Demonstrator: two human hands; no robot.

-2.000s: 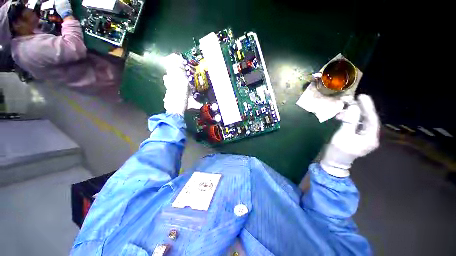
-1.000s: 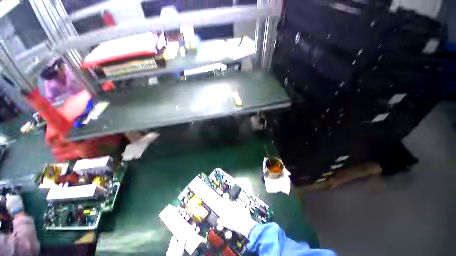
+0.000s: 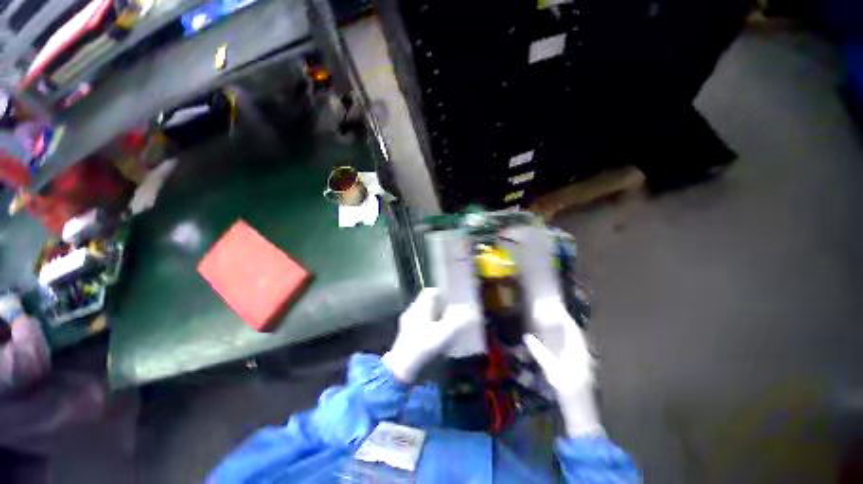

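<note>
The power supply board (image 3: 501, 284) is off the bench, in front of my body to the right of the bench edge, slightly blurred. My left hand (image 3: 426, 331), in a white glove, grips its left heat sink (image 3: 456, 284). My right hand (image 3: 564, 354), also gloved, grips the right heat sink (image 3: 532, 269). The yellow-taped transformer (image 3: 496, 262) shows between the heat sinks. Red coils (image 3: 498, 392) are at the near end. The liquid cup (image 3: 344, 185) stands on a white wipe (image 3: 363, 210) near the bench's right edge.
A red-orange pad (image 3: 254, 275) lies on the green bench (image 3: 170, 331). Another board (image 3: 74, 274) and a person's sleeve (image 3: 24, 354) are at far left. Black totes (image 3: 568, 104) are stacked beyond my board. A shelf (image 3: 170, 71) spans the bench's back. Grey floor (image 3: 719, 302) lies right.
The board has been lifted from the bench and carried right, past its edge. Both hands now hold it. The view has turned right, and the red-orange pad on the bench now shows.
</note>
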